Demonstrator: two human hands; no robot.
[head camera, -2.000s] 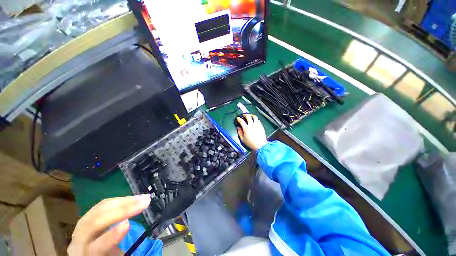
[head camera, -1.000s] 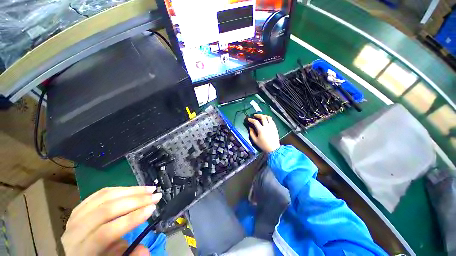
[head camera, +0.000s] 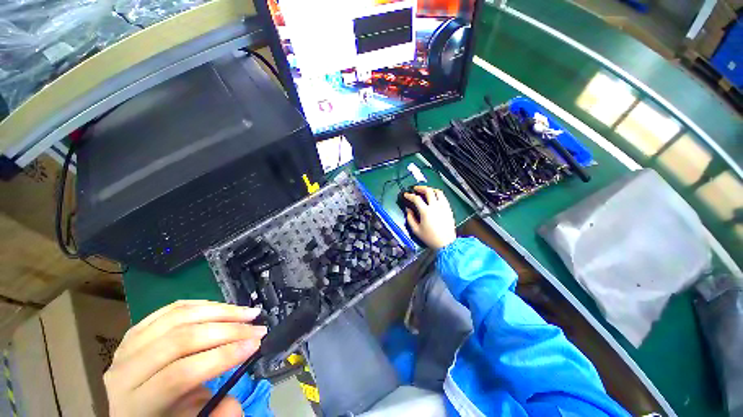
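My left hand (head camera: 183, 354), bare, is at the lower left and holds a boom microphone (head camera: 287, 327) by its thin stem near the thick black tip. The tip is over the near corner of the near tray (head camera: 285, 208). My right hand (head camera: 429, 217) rests on the black computer mouse (head camera: 410, 200) on the green bench top, between the near tray and the far tray. The monitor (head camera: 371, 61) shows a headset picture and a dark window with a green line. The near tray holds many small black blocks.
The far tray (head camera: 487, 207) holds many black microphone sticks, with a blue bin (head camera: 580, 151) behind it. A grey non-woven bag (head camera: 631, 244) lies at the right, another at the right edge. A black computer case (head camera: 191, 163) stands left. Cartons (head camera: 81, 358) are lower left.
The view has shifted since the earliest frame. Since one second ago my left hand and the microphone have moved only slightly. My right hand has stayed on the mouse.
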